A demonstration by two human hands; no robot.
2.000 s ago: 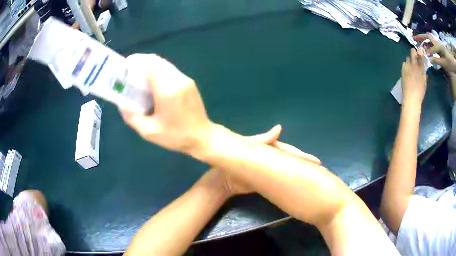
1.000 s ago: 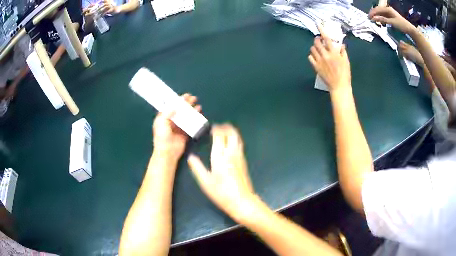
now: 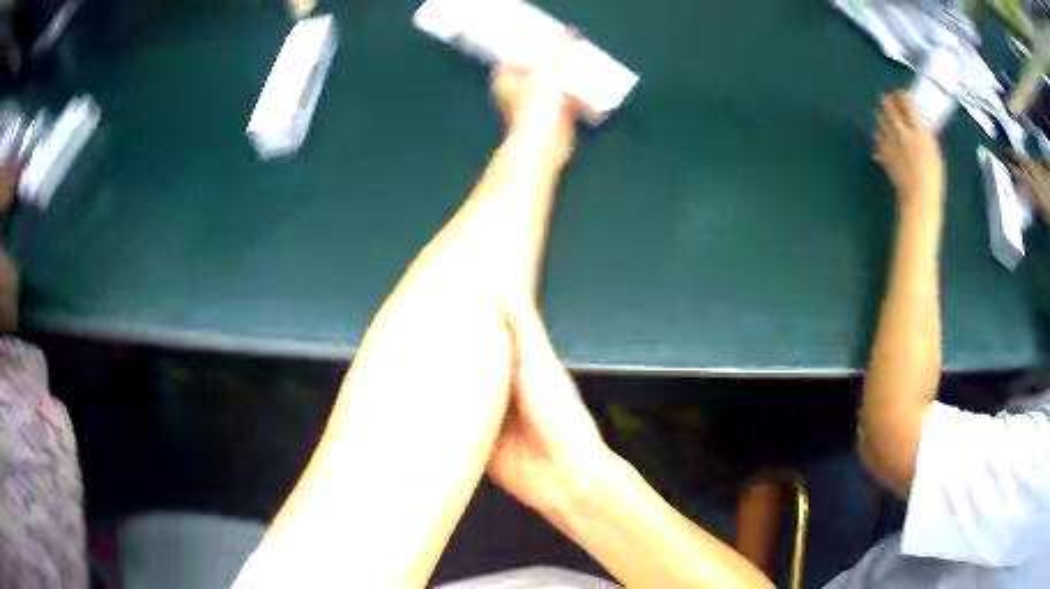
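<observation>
A white carton [image 3: 599, 78], long and blurred, lies slanted at the top centre of the head view. My left hand [image 3: 535, 94] is at its near side with the fingers around it, at the end of my outstretched left arm. My right hand [image 3: 547, 426] is near the bottom centre, against my left forearm. Its fingers are partly hidden by that forearm, and no carton shows in it. Another white carton [image 3: 295, 86] lies on the dark green table [image 3: 714, 253] to the left of my left hand.
More white cartons lie at the far left [image 3: 60, 150] and far right [image 3: 1004, 207]. A loose heap of thin white pieces [image 3: 921, 35] is at upper right. A neighbour's hand [image 3: 910, 144] holds a white piece beside it. A patterned sleeve [image 3: 40, 460] shows at left.
The view has shifted. My left hand has moved away from me with the carton, towards the far side. My right hand has left the carton's end and is now at my left forearm.
</observation>
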